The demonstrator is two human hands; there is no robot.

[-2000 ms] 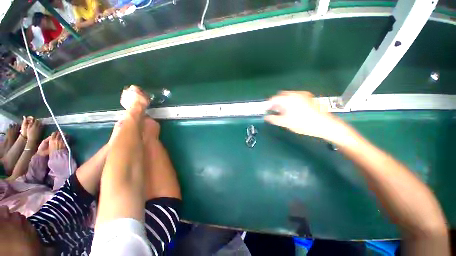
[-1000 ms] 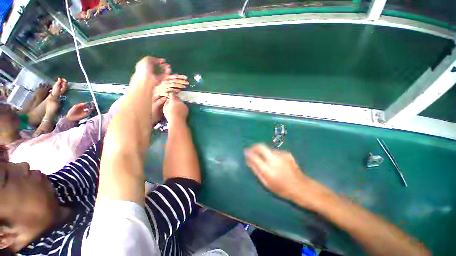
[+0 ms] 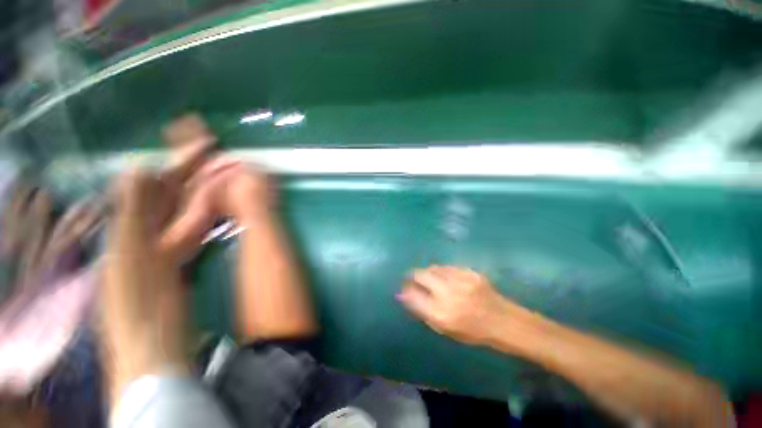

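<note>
The frame is blurred. My left hand (image 3: 146,188), at the end of the white-sleeved arm, is at the far left by the pale rail, overlapping a neighbour's hands; its grip is unclear. My right hand (image 3: 455,301) is low over the green bench (image 3: 359,284), fingers curled, with a tiny purple spot at the fingertips; I cannot tell whether it holds anything. Pale loose housing parts (image 3: 455,217) lie on the bench above my right hand. Thin tweezers (image 3: 664,242) lie farther right, with a faint pale housing (image 3: 632,240) just left of them.
Two bright units (image 3: 272,118) show on the dark green belt (image 3: 468,84) beyond the pale rail (image 3: 518,159). A neighbour's bare forearm (image 3: 271,276) and hands are close at left, with a shiny piece below the hands. A pale upright (image 3: 710,134) crosses the belt at right.
My left hand has moved left and back from over the belt. My right hand earlier moved down from near the rail and now stays low. Tweezers and a housing came into clear view at right.
</note>
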